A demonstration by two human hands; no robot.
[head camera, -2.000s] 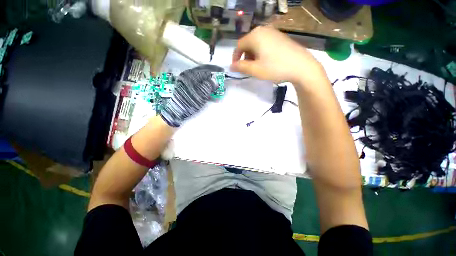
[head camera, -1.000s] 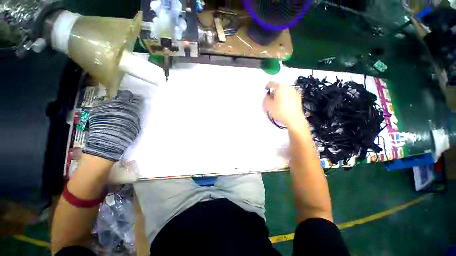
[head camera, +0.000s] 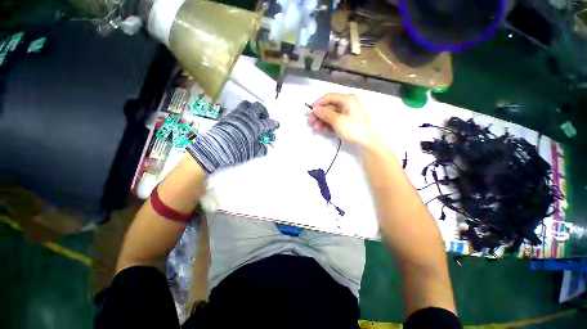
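My left hand (head camera: 235, 136), in a grey-black striped glove, holds a small green circuit board (head camera: 266, 137) at its fingertips over the white sheet. My bare right hand (head camera: 341, 117) pinches the end of a thin black cable (head camera: 322, 184). The cable's folded, tied bundle hangs down onto the sheet below that hand. The cable end and the board are apart. The soldering iron (head camera: 280, 82) points down above and between my hands, touching neither.
Waiting green boards (head camera: 172, 132) lie at the sheet's left edge. A black cable pile (head camera: 492, 183) lies at the right. A yellowish cone (head camera: 209, 42) is at upper left, a wooden board (head camera: 392, 64) with a dark blue-rimmed round thing (head camera: 452, 22) at the top.
My right hand has moved from beside the cable pile toward the iron, bringing a cable. My left hand has come from the waiting boards toward the middle with a board. The view has shifted.
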